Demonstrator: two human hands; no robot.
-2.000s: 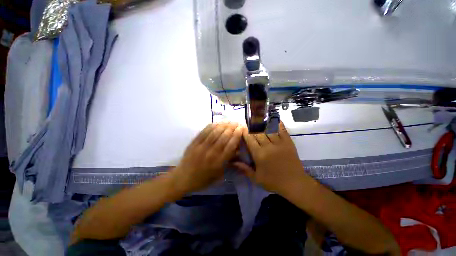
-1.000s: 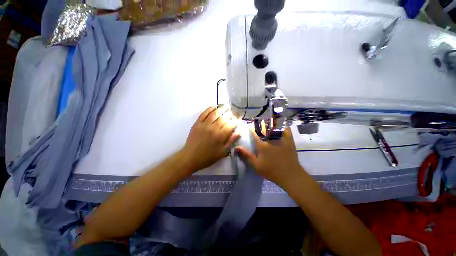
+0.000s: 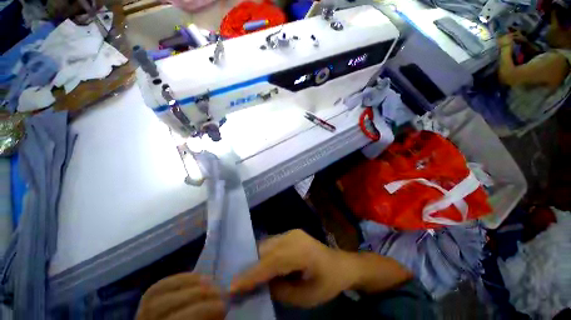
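A grey-blue garment piece (image 3: 228, 219) runs from under the lit needle area of the white sewing machine (image 3: 219, 75) down over the table's front edge. My left hand (image 3: 181, 299) is blurred at the bottom edge and closed on the lower part of the cloth. My right hand (image 3: 300, 269) is beside it on the right, its thumb and finger gripping the same cloth. The presser foot and needle are too small and bright to make out. A bundle of grey-blue strips (image 3: 44, 181) lies at the table's left.
Snips (image 3: 320, 122) and red-handled scissors (image 3: 369, 125) lie right of the needle. A red bag with white straps (image 3: 426, 181) is beyond the table's right edge. Pale scraps (image 3: 81, 56) lie behind left. Another person (image 3: 538, 75) sits at the upper right.
The view has swung up and to the right. Both hands have left the needle area and moved down in front of the table edge, with the cloth stretched between them and the machine.
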